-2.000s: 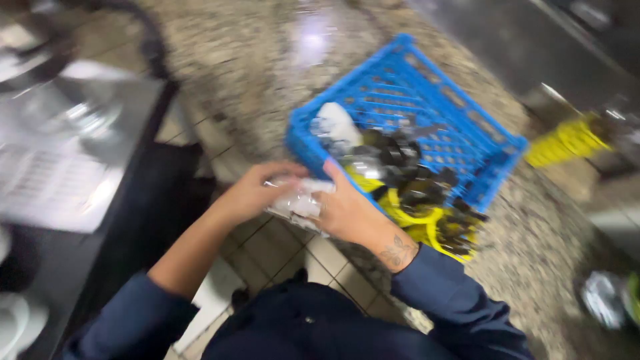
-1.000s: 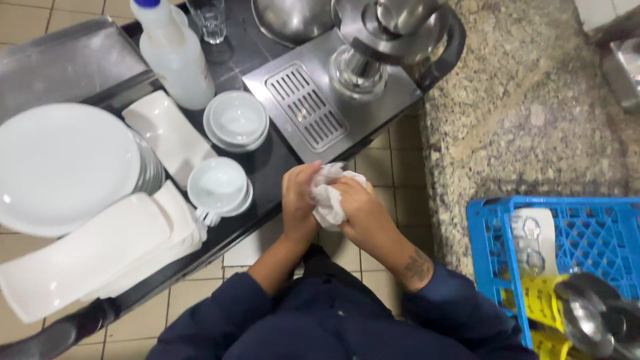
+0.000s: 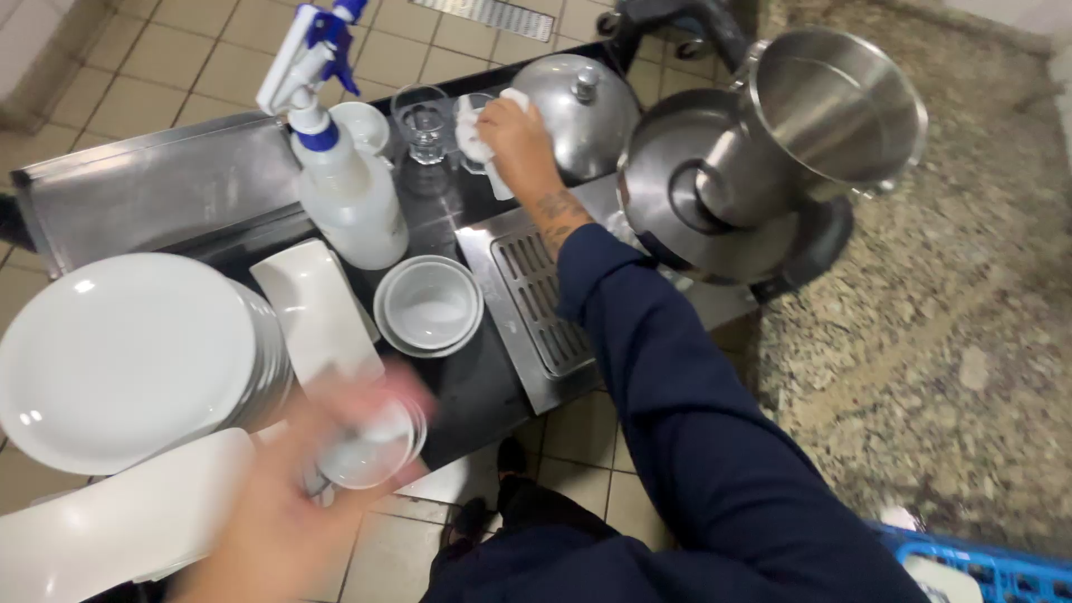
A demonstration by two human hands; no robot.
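My right hand [image 3: 519,142] reaches to the back of the black cart and has a white cloth [image 3: 476,130] in its fingers, against a clear glass [image 3: 471,159]. Another glass [image 3: 425,134] stands just left of it, and a domed metal lid [image 3: 578,113] is just right. My left hand [image 3: 318,469], strongly blurred, is over the near edge of the cart, its fingers around or above a small white cup [image 3: 368,448]; whether it grips the cup cannot be told. Stacked white bowls [image 3: 431,303] sit between the two hands.
A stack of white plates [image 3: 126,360], rectangular white dishes [image 3: 126,519] and a spray bottle [image 3: 352,201] stand on the left. A metal drip tray [image 3: 536,310] lies by my right forearm. A steel pot [image 3: 837,109] rises at the right, beside the granite counter [image 3: 913,360] with a blue crate [image 3: 1005,569].
My hands, together on the white cloth a second ago, are now apart. The right has moved with the cloth to the glasses; the left has moved to the small cups.
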